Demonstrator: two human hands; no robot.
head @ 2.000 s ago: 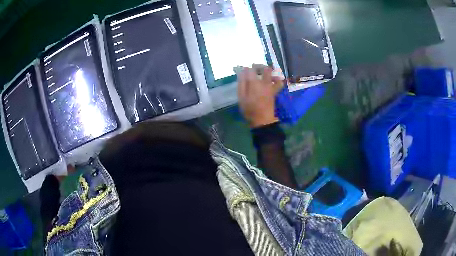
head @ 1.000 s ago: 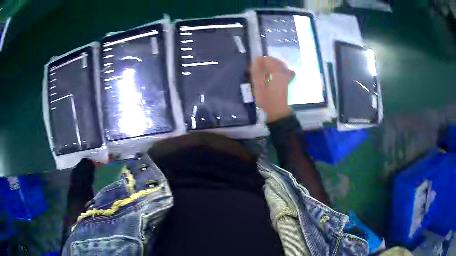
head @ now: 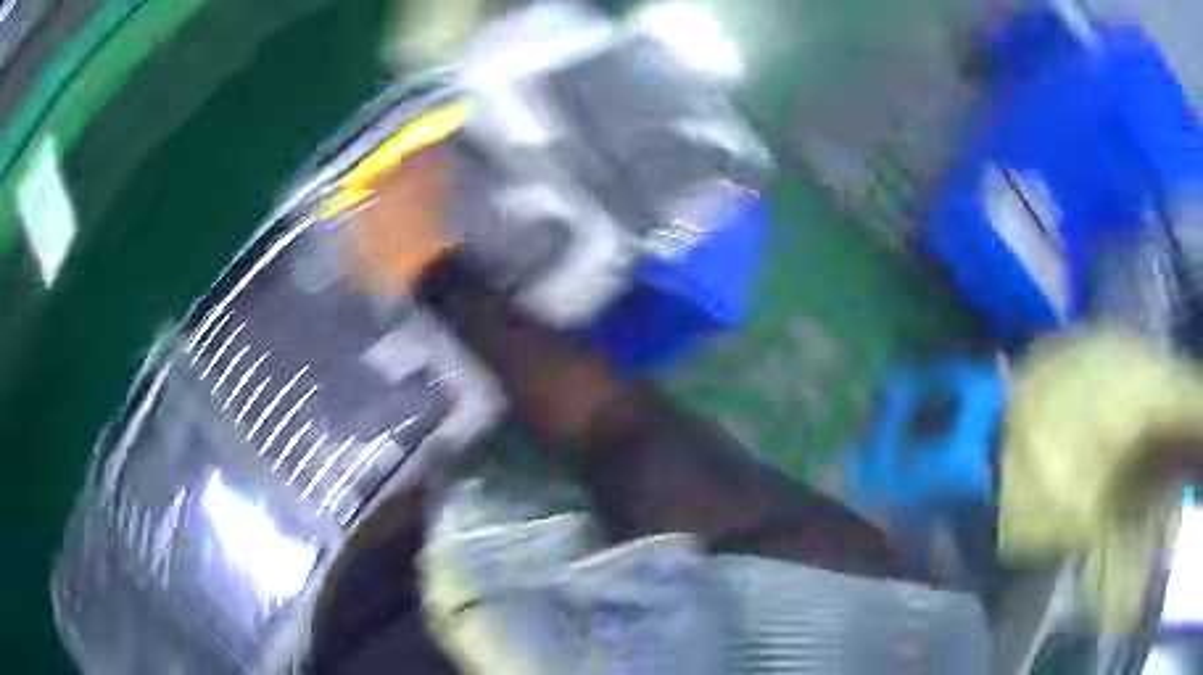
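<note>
The view is strongly blurred. My right hand [head: 400,222] is over the upper part of the row of tablets, at a screen edge with a yellow band [head: 396,156]; its fingers cannot be made out. Below it lies a dark tablet [head: 284,310] with a row of short white text lines. Nearer the lower left is another tablet [head: 158,468] with bright glare. A dark, smeared tablet shape [head: 647,125] with whitish sleeve around it lies beyond my hand. My left hand is not in view.
The dark green bench [head: 145,224] curves along the left. A blue bin [head: 686,284] is below the row's far end, with more blue bins [head: 1082,172] at the upper right. A light blue stool [head: 930,429] and a pale yellow rounded shape [head: 1088,448] are at the right.
The view has swung and tilted sharply, so the row runs diagonally. The bright white screen no longer shows; a yellow band is now beside my right hand. My left arm has left the picture.
</note>
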